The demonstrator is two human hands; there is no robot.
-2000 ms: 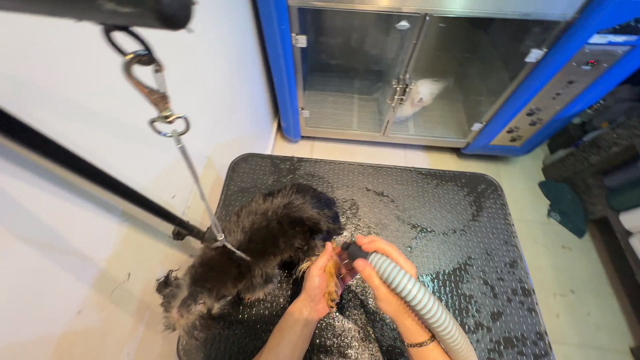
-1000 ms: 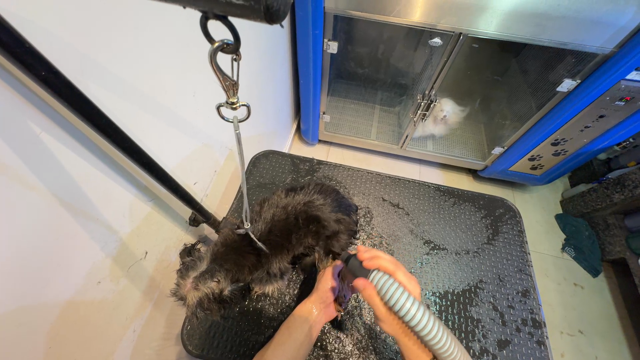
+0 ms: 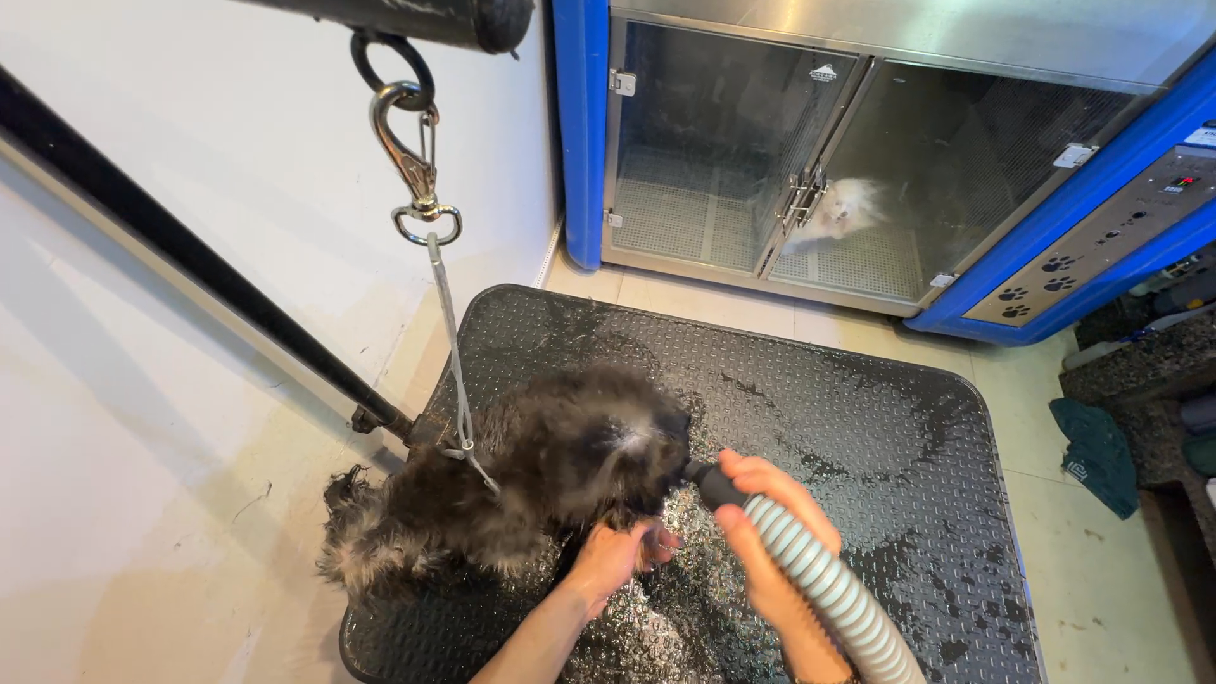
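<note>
A dark, damp-coated dog [image 3: 560,456] stands on a black textured grooming table [image 3: 874,408], its paler head toward the lower left. A grey loop leash [image 3: 454,351] runs from its body up to a metal snap hook [image 3: 410,152]. My right hand [image 3: 779,532] grips the ribbed hose [image 3: 831,589] of a pet dryer near its black nozzle [image 3: 714,486], which points at the dog's hindquarters. My left hand [image 3: 622,560] is under the rear of the dog, at a leg; the fingers are partly hidden, and whether they close on the leg cannot be told.
A black grooming arm [image 3: 190,237] slants along the white wall at left. Beyond the table stands a blue and steel drying cabinet [image 3: 579,133] with glass doors and a white fluffy animal [image 3: 841,209] inside. A dark green cloth item [image 3: 1092,456] lies at the right. Water wets the tabletop.
The nozzle has moved from beside my left hand up to the dog's rear. The paw seen in my left hand two seconds ago is now hidden. The white animal has shifted behind the glass.
</note>
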